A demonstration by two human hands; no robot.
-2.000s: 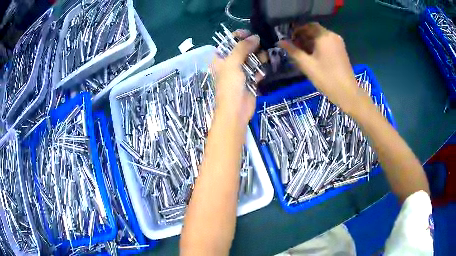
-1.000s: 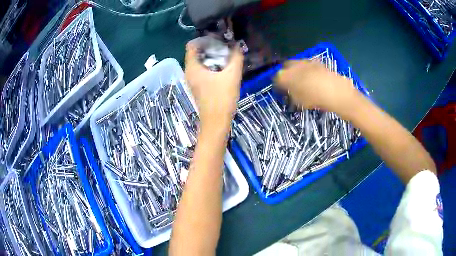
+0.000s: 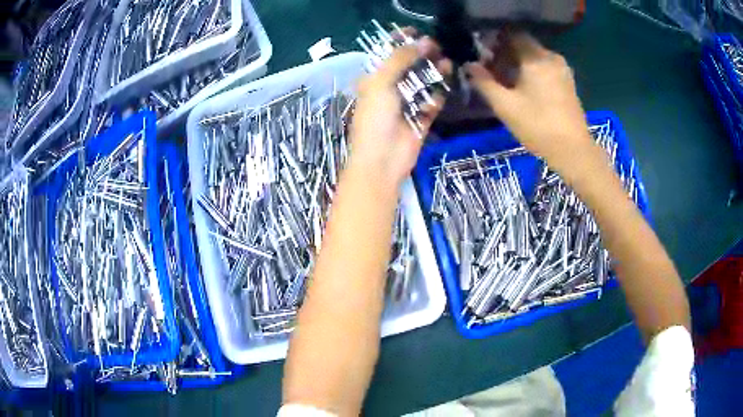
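My left hand (image 3: pixel 399 94) is closed around a bunch of several silver metal parts (image 3: pixel 419 80), whose thin rods stick out past the fingers. It is above the far right corner of the white bin (image 3: pixel 319 70). My right hand (image 3: pixel 529 85) is at the dark base of the small machine (image 3: pixel 525 10), its fingertips bent toward the holding fixture. The fingertips are in shadow and blurred, so whether they hold a part cannot be told. The blue bin (image 3: pixel 481 326), full of loose metal parts, lies under my right forearm.
More filled bins stand at the left: a blue bin (image 3: pixel 169 285) and stacked white bins (image 3: pixel 265 53). A far blue bin (image 3: pixel 721 89) is at the right. A white scrap (image 3: pixel 321 49) lies beyond the white bin. A red stool (image 3: pixel 721 305) is below the table edge (image 3: pixel 521 370).
My right hand has moved from over the blue bin up to the machine. My left hand has turned, so the bunched rods now show. The camera view has shifted.
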